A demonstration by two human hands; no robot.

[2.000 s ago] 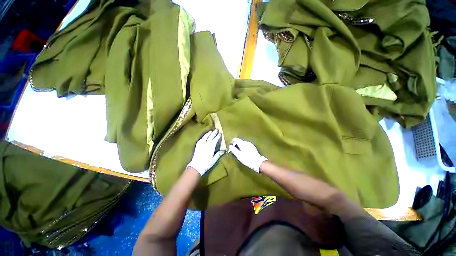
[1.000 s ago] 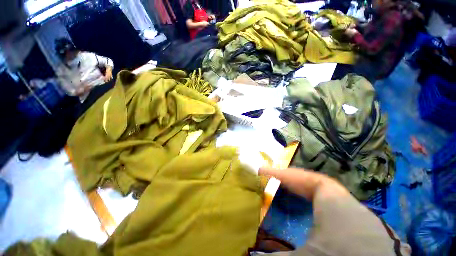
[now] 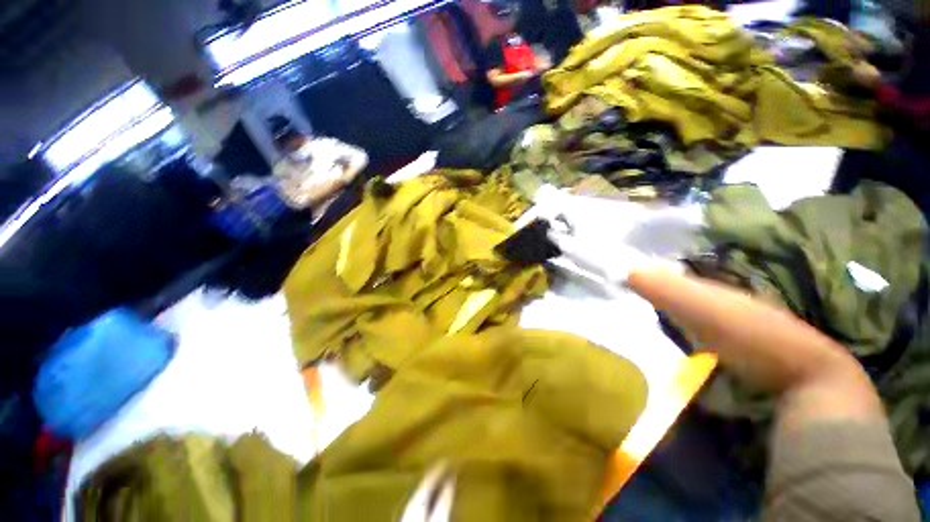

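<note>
An olive-green coat [image 3: 489, 418] lies across the near part of the white-topped table, with a short dark slit or line near its right end. My right hand [image 3: 602, 232], in a blurred white glove, is stretched out past the coat at the far side. Its fingers appear closed on a dark rectangle [image 3: 528, 243], possibly a smartphone, beside the heap of olive coats. A blurred white shape shows on the cloth at the bottom edge; whether it is my left glove or a strip is not clear.
A heap of olive coats [image 3: 408, 265] lies beyond. Dark green jackets [image 3: 857, 265] are at right, a blue plastic bag [image 3: 102, 372] at left. More olive garments [image 3: 663, 71] are piled at the back. A person in white [image 3: 318, 171] and one in red [image 3: 515, 66] are beyond.
Both hands were on the coat; my right hand has since reached forward to the far side. The dark rectangle now shows at its fingers. The view has tilted up and swung left.
</note>
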